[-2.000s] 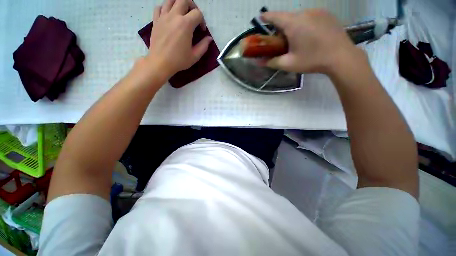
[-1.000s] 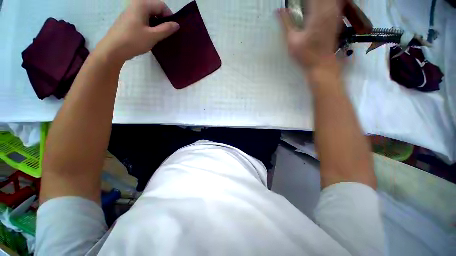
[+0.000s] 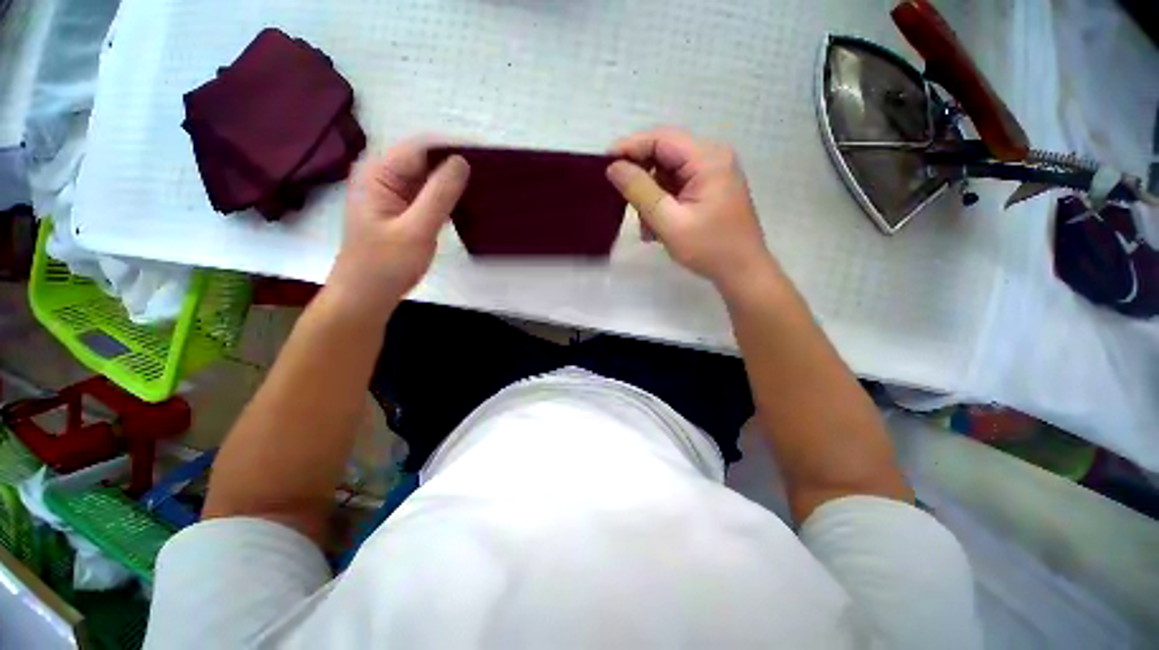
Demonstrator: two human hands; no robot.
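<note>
A maroon pocket piece [image 3: 540, 206] is held by its far edge between both hands over the front part of the white table. My left hand [image 3: 404, 210] pinches its left corner with thumb and fingers. My right hand [image 3: 686, 197] pinches its right corner. The held edge is straight and the cloth hangs towards me. A stack of pressed pockets [image 3: 273, 125] lies at the left, slightly fanned. The steam iron [image 3: 883, 125] stands at the right with its orange-brown handle [image 3: 962, 79], touched by no hand.
A spring-wrapped hose [image 3: 1061, 174] leaves the iron to the right. A dark maroon bundle with white edging [image 3: 1103, 258] lies at the far right. A green basket [image 3: 163, 356] is below the table's left end, with a red frame [image 3: 95, 425] near it.
The right hand has let go of the iron and moved to the pocket piece. Both hands now hold the piece, lifted and turned so its held edge lies across. The view has shifted.
</note>
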